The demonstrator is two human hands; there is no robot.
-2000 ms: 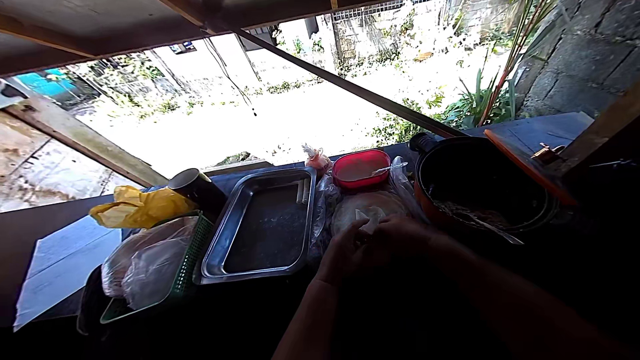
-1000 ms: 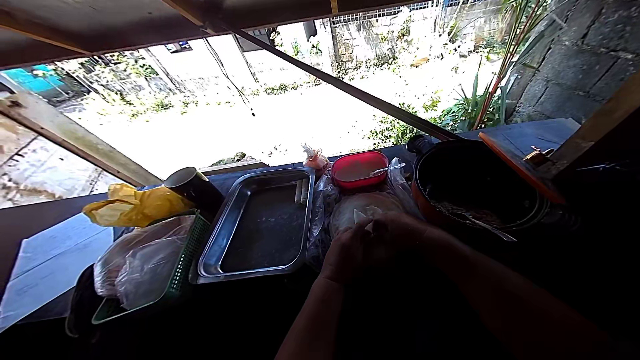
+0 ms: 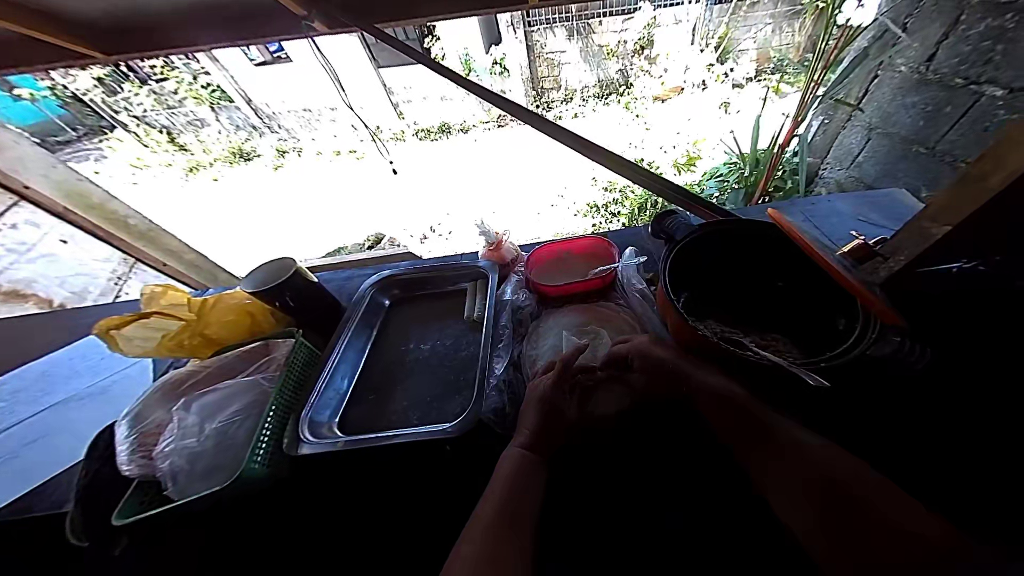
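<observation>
Both hands meet over a stack of thin round wrappers (image 3: 552, 324) lying on clear plastic. My left hand (image 3: 552, 404) has its fingers on a pale wrapper (image 3: 588, 342) whose pointed edge stands up. From the right, my right hand (image 3: 640, 360) touches the same wrapper; deep shade hides most of its fingers. Behind the stack is a red plastic container (image 3: 571, 268) of pale contents, a spoon (image 3: 620, 266) resting on its rim. To the left, a rectangular steel tray (image 3: 374, 280) holds two slim white rolls (image 3: 474, 301) at its upper right corner.
At right stands a large dark pot (image 3: 680, 312) with filling and a spoon (image 3: 780, 366), an orange-edged lid (image 3: 832, 264) leaning by it. At left are a green basket (image 3: 280, 408) with plastic-bagged items, a yellow plastic bag (image 3: 188, 324) and a dark cylinder (image 3: 294, 294). A wooden post (image 3: 952, 204) rises at right.
My hands stay at the stack; the fingers of the left hand now point up more beside the wrapper's raised edge. The tray's two rolls have not moved.
</observation>
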